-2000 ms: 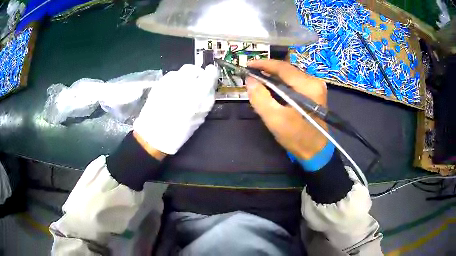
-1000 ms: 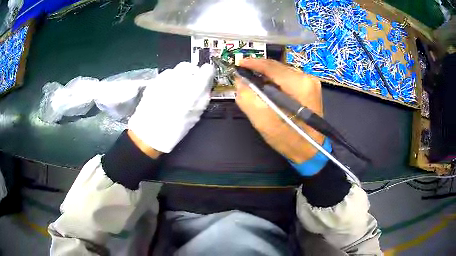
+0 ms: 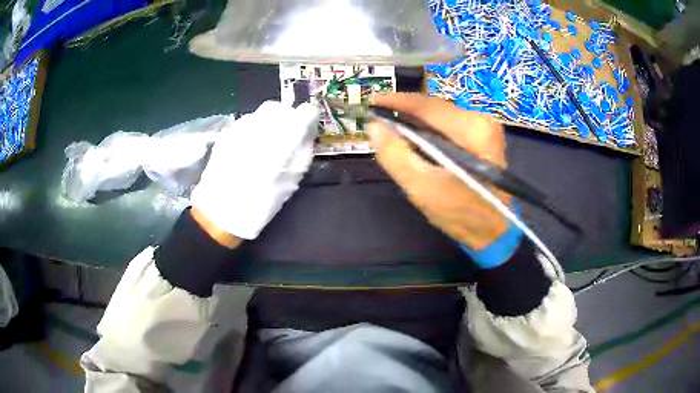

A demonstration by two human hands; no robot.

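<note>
The white open housing lies on the black mat, with green wires, small parts and a gold-coloured strip inside. My left hand, in a white glove, lies at the housing's left side; its fingertips touch that edge beside a dark block, and its exact grip is hidden. My right hand, bare with a blue band at the wrist, is shut on the black soldering iron. A thin white tube runs along the iron. The iron's tip points left over the housing and is blurred.
A clear hood hangs just behind the housing. A cardboard tray of blue two-lead components stands at the right, with a dark stick across it. Another such tray is far left. A clear bag with white contents lies left of my glove.
The housing and my left hand appear slightly further left. My right hand and the iron have drawn back to the right from the housing's middle, uncovering more of its inside.
</note>
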